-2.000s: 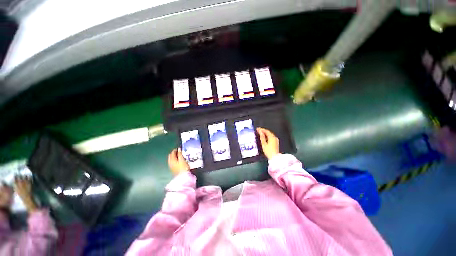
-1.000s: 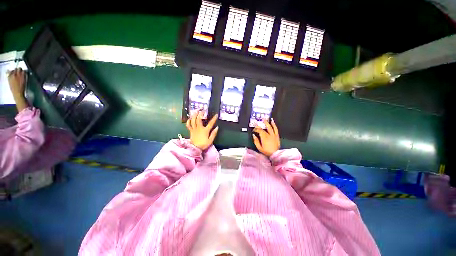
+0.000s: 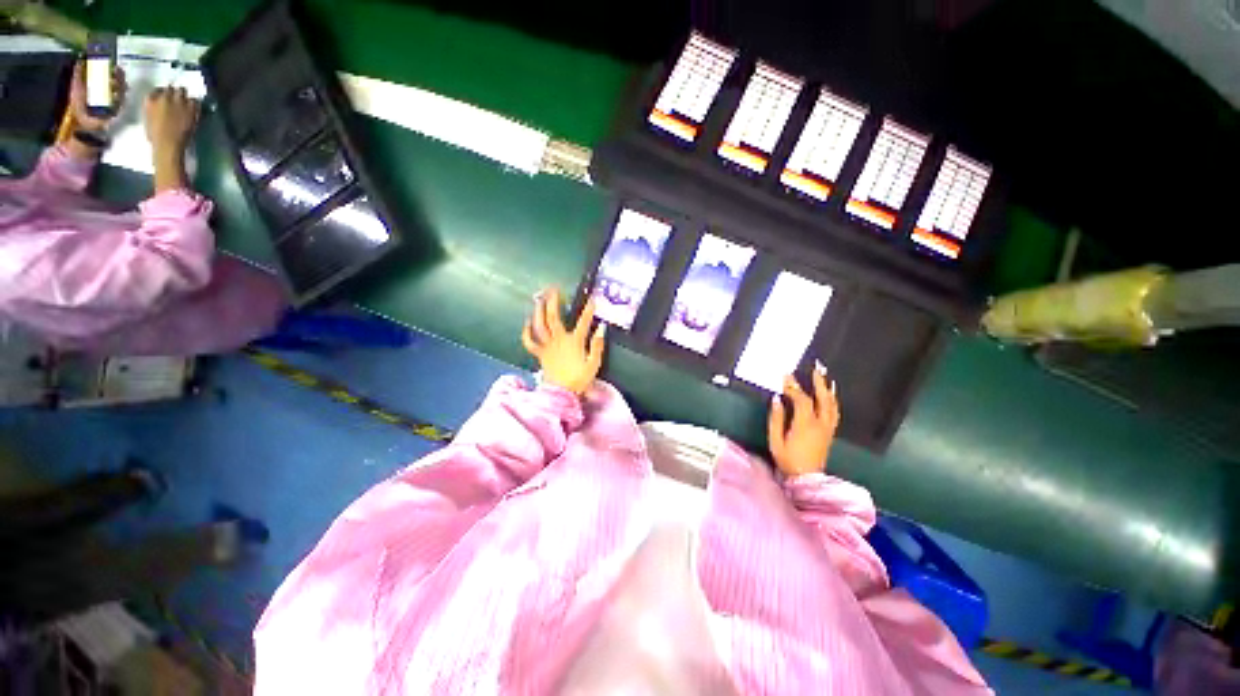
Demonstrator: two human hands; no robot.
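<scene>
A black phone tray (image 3: pixel 891 356) lies on the green bench in front of me. It holds three lit smartphones. The left phone (image 3: pixel 632 269) and the middle phone (image 3: pixel 709 294) show blue-white screens. The right phone (image 3: pixel 785 332) shows a white screen. The pocket to its right is dark. My left hand (image 3: pixel 564 345) is at the tray's near left edge beside the left phone, fingers apart. My right hand (image 3: pixel 805 423) is by the lower end of the right phone, fingers apart; contact is unclear. A second tray (image 3: pixel 624 158) behind holds several phones with list screens and coloured bars.
A neighbour's tray (image 3: pixel 302 177) lies angled at the left, near a person in pink (image 3: pixel 116 252) holding a phone (image 3: pixel 101 74) by white sheets. A long white strip (image 3: pixel 442 123) lies along the bench. A yellow-wrapped post (image 3: pixel 1081 311) is at right. A blue stool (image 3: pixel 933 582) stands below.
The right phone's screen has turned from blue-white to plain white. My left hand has moved off the left phone's lower end to the tray's edge. The whole view has tilted and shifted.
</scene>
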